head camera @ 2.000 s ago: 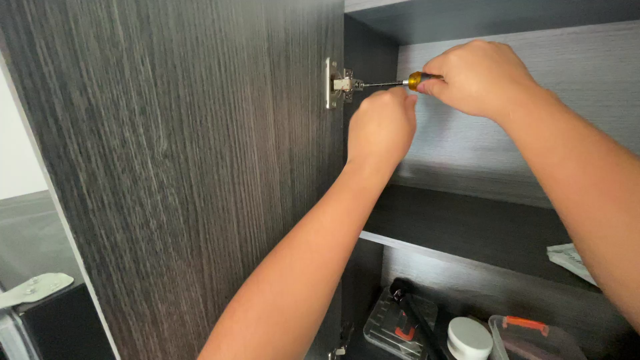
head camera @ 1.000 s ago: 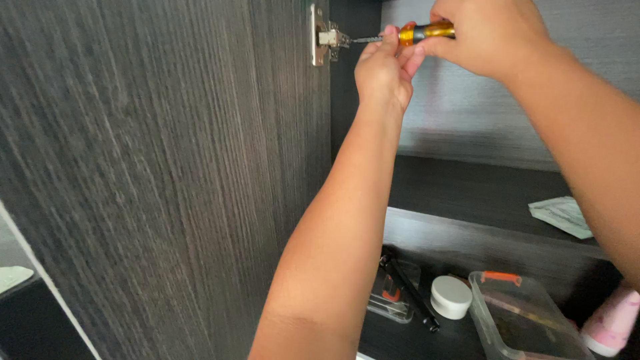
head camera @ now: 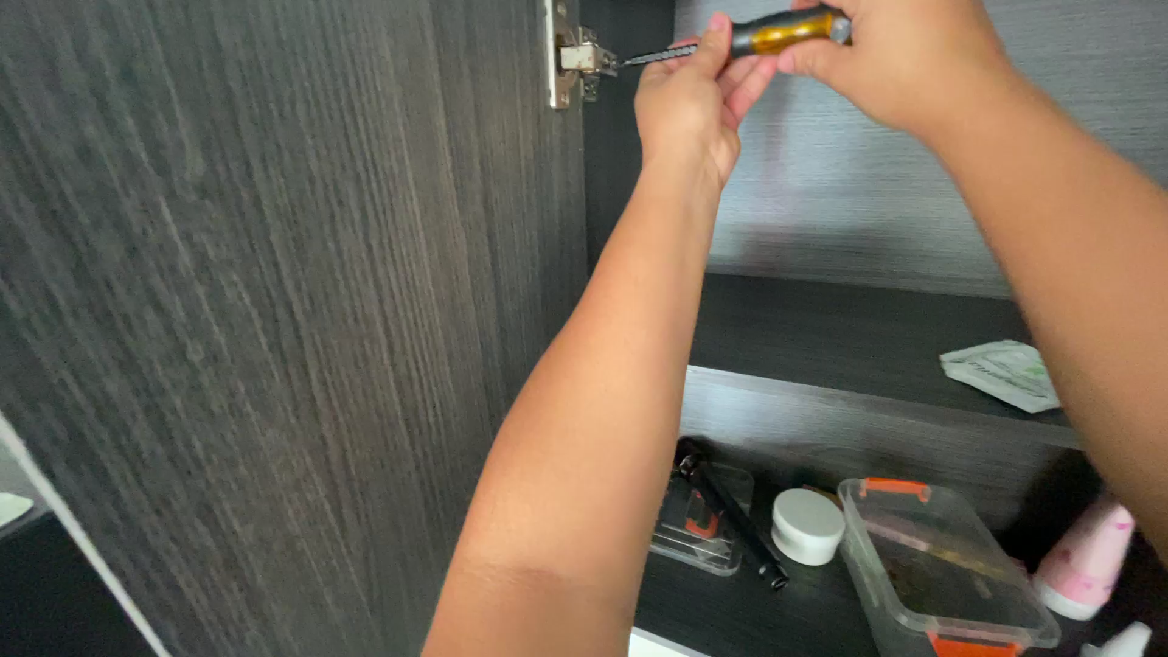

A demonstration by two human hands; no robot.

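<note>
A screwdriver (head camera: 792, 32) with a yellow and black handle lies nearly level at the top of the head view. My right hand (head camera: 899, 59) grips the rear of its handle. The fingers of my left hand (head camera: 698, 100) pinch its shaft just ahead of the handle. The shaft's tip is at a metal concealed hinge (head camera: 589, 60), fixed near the edge of a dark wood-grain cabinet door (head camera: 301, 301); whether it sits in a screw cannot be told.
The middle shelf (head camera: 839, 338) bears a flat packet (head camera: 1004, 374). Below stand a white round jar (head camera: 808, 526), a clear plastic box with orange clips (head camera: 958, 557), a black rod-like tool (head camera: 735, 520) on a clear case (head camera: 698, 552), and a pink bottle (head camera: 1086, 561).
My left fingers, beside the shaft two seconds ago, are now up on it near the handle. The view has shifted, with the hinge nearer the top edge.
</note>
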